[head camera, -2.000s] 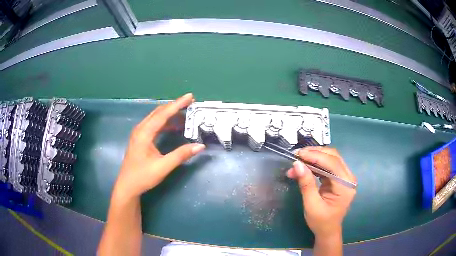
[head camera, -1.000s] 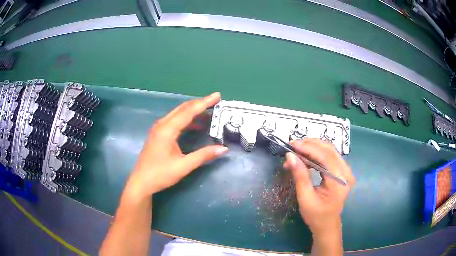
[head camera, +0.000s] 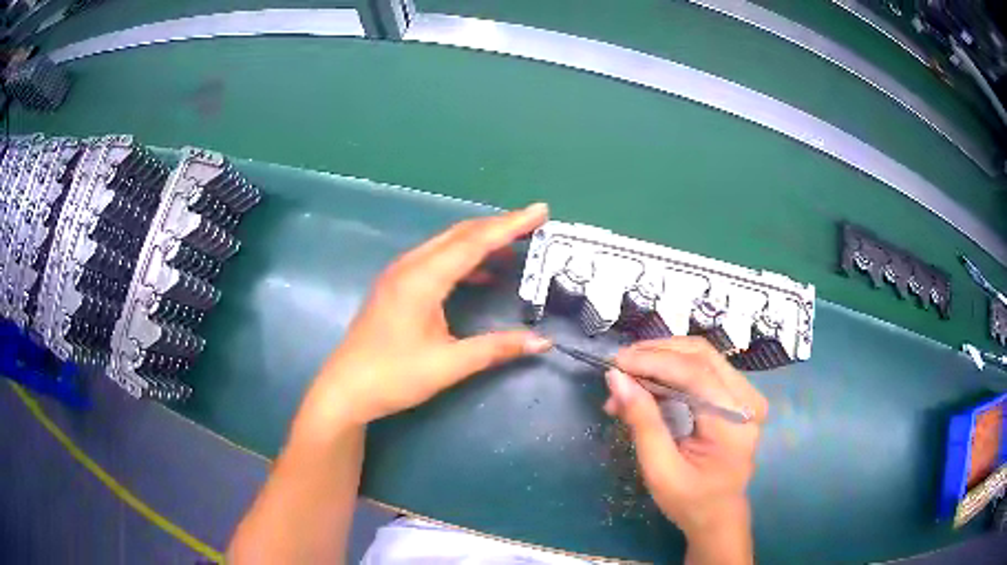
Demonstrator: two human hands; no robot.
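Note:
A working stack of silver notched plates lies on the green mat, notches facing me, slightly tilted down to the right. My left hand is spread at its left end, index fingertip at the back corner, thumb below the front corner; contact is unclear. My right hand holds thin steel tweezers like a pen, in front of the stack. The tweezers' tip is beside my left thumb tip; whether it holds anything is too small to tell. Tiny copper-coloured specks lie in front, partly behind my right hand.
Waiting stacks stand at the left bench edge, above a blue object. A dark notched plate lies beyond the bench edge at right. A blue bin with orange-brown contents is at far right. Metal rails cross behind.
The view has shifted, so the bench things appear farther right. The tweezers' tip has moved left, from the stack's notches to beside my left thumb. My left hand keeps its spread pose at the stack's end.

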